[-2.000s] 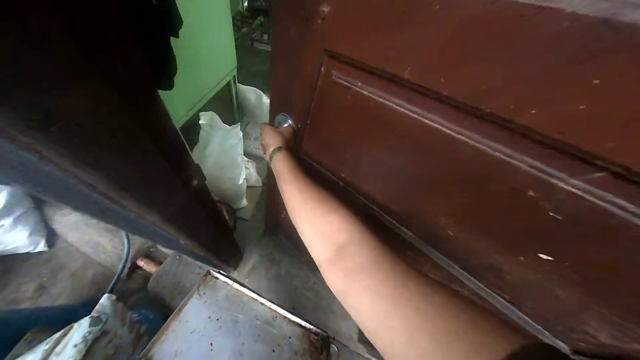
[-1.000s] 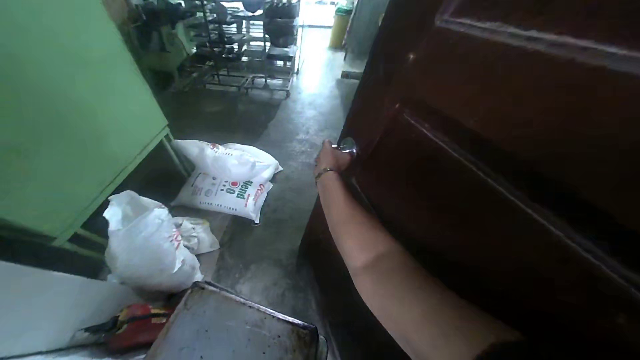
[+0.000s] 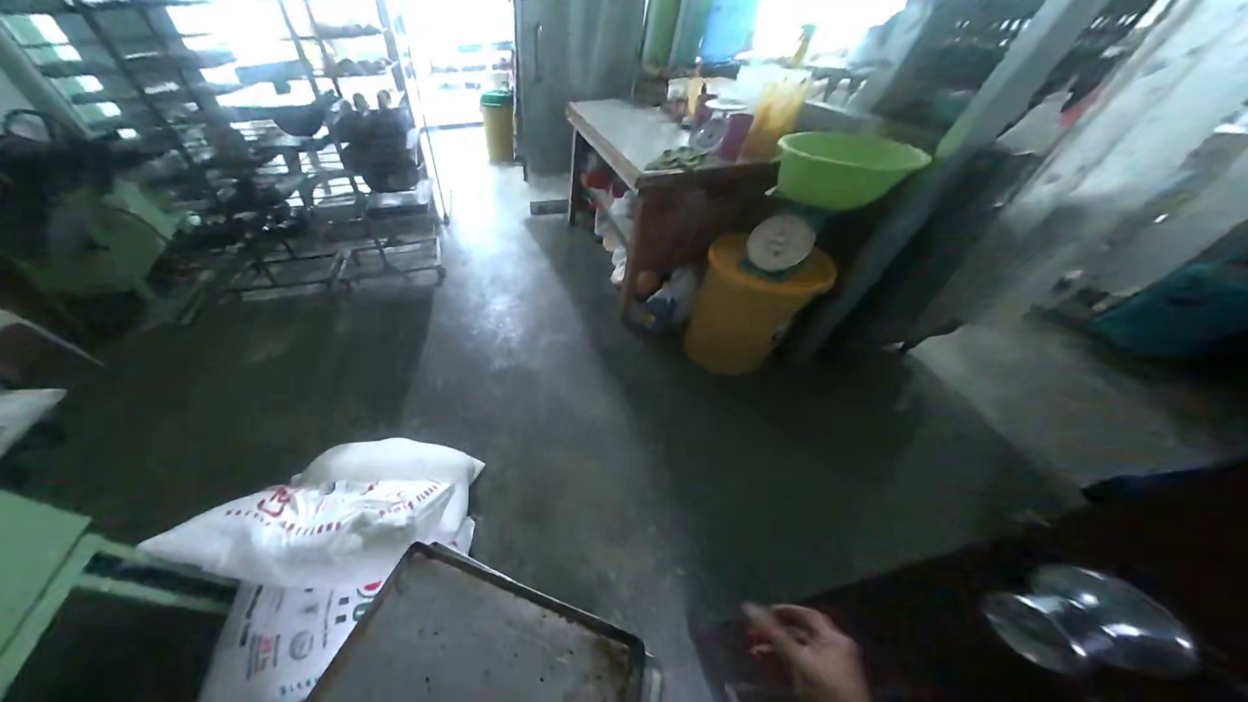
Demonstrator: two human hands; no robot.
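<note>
My right hand (image 3: 814,651) is at the bottom, right of centre, at the edge of the dark wooden door (image 3: 936,624), its fingers curled and slightly blurred. To its right is the door's shiny metal knob (image 3: 1087,624), which the hand does not hold. A worn metal baking tray (image 3: 487,634) with a raised rim juts in from the bottom edge, left of the hand. My left hand is out of view. White printed sacks (image 3: 331,526) lie on the floor behind the tray.
Metal racks (image 3: 341,214) stand at the back left. Ahead is a worktable (image 3: 634,146). Beside it a dial scale (image 3: 780,242) with a green basin (image 3: 848,168) sits on a yellow bucket (image 3: 746,312). A green cabinet (image 3: 39,575) is at the lower left; concrete floor (image 3: 546,409) runs between.
My right hand has let go of the door knob and is now left of it. The door has swung open to the lower right, and the view has moved forward into the room.
</note>
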